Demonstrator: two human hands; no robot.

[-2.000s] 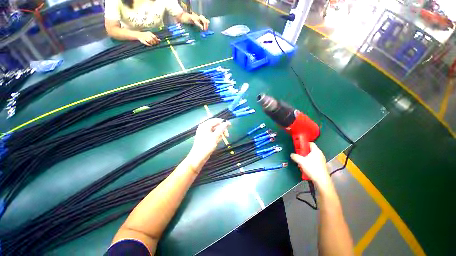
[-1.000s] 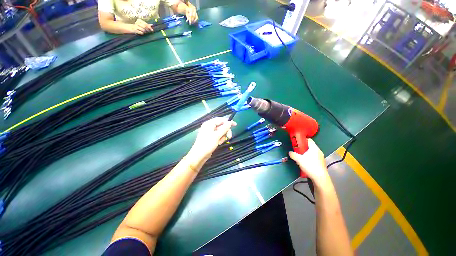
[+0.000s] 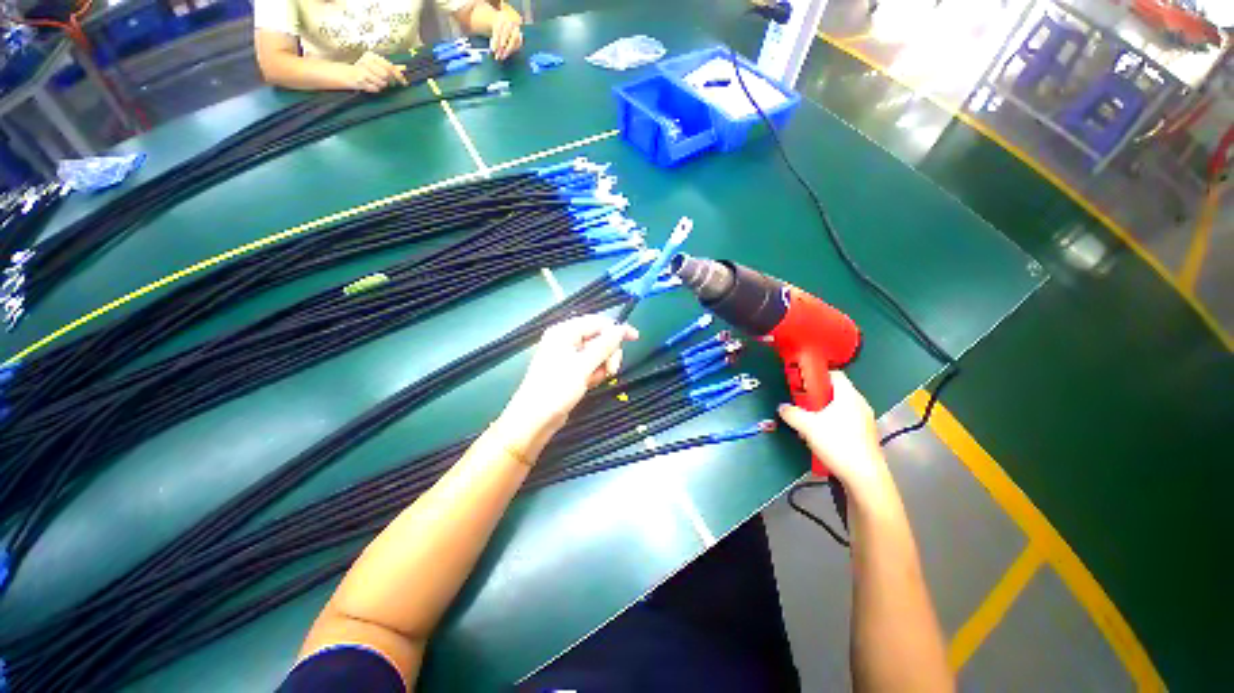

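My left hand (image 3: 575, 363) pinches one black cable near its end. Its blue sleeve (image 3: 659, 265) points up and away, with a silvery lug (image 3: 683, 229) at the tip. My right hand (image 3: 835, 422) grips the red heat gun (image 3: 816, 334) by its handle. The gun's metal nozzle (image 3: 688, 271) points left, right beside the blue sleeve; I cannot tell whether they touch. Black cable bundles (image 3: 406, 298) with blue ends lie left of and beyond my left hand. More blue-ended cables (image 3: 711, 372) lie between my hands.
A blue parts bin (image 3: 666, 122) and a clear plastic bag (image 3: 627, 53) stand at the far side. A person's hands (image 3: 376, 72) hold cables across the green bench (image 3: 934, 230). The gun's black cord (image 3: 846, 251) runs over the bench and its right edge.
The heat gun has moved left and its nozzle is now beside the sleeve. The held cable end has come up and now points more steeply away. Across the bench, the person's hands have shifted.
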